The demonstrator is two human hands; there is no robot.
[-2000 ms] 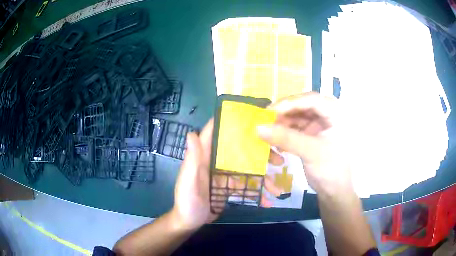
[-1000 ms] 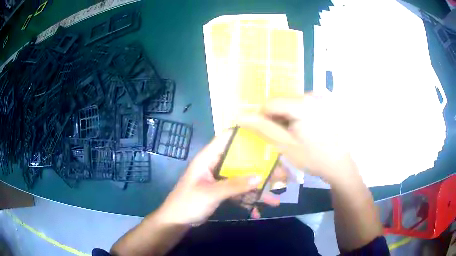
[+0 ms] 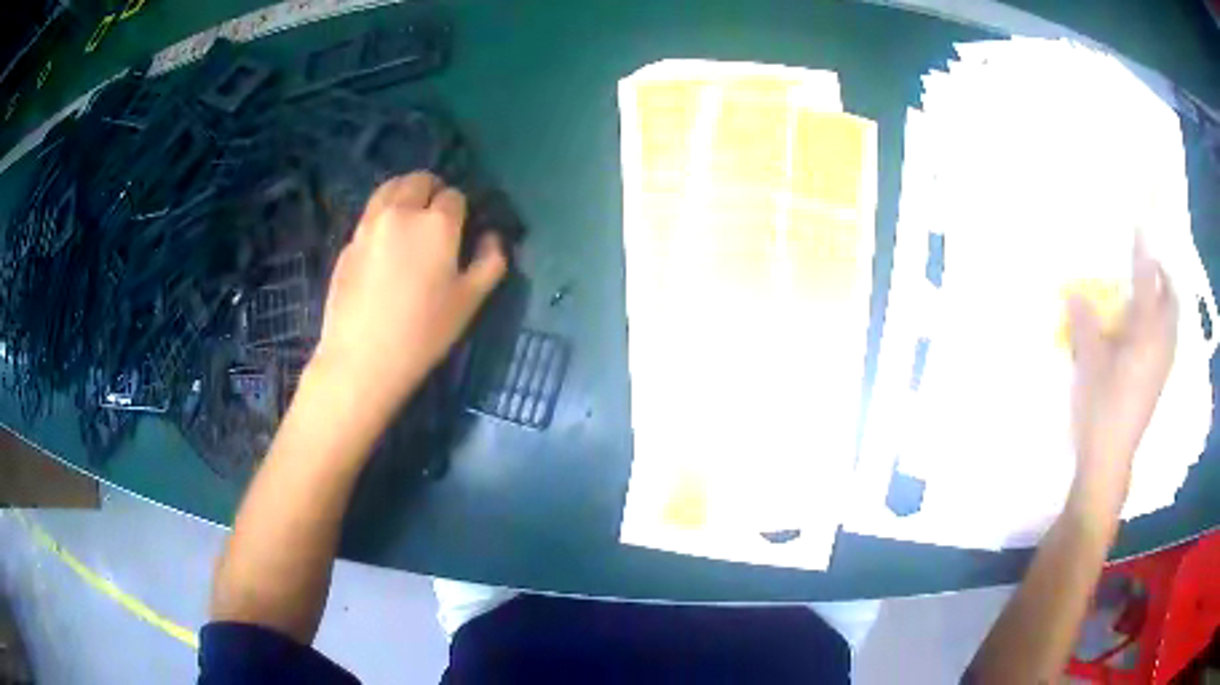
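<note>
My left hand (image 3: 401, 274) is over the housing pile (image 3: 201, 254), its fingers curled at dark, blurred frames. Whether it grips one is not clear. My right hand (image 3: 1131, 328) is over the white backing sheets (image 3: 1017, 201) at the right, with a small yellow scrap (image 3: 1094, 305) at its fingertips. The adhesive sheet (image 3: 749, 335) lies in the middle, with yellow pieces at its far end and a small yellow patch at its near end. One keypad grid (image 3: 522, 381) shows at the pile's right edge.
A small black fragment (image 3: 559, 295) lies on the green bench top (image 3: 562, 134) between pile and sheet. The bench's curved edge runs along the near side. A red plastic stool or crate (image 3: 1157, 602) stands below at the right.
The housing with the yellow piece is no longer held in front of me. My left hand has moved left to the pile. My right hand has moved right over the white sheets with a yellow scrap.
</note>
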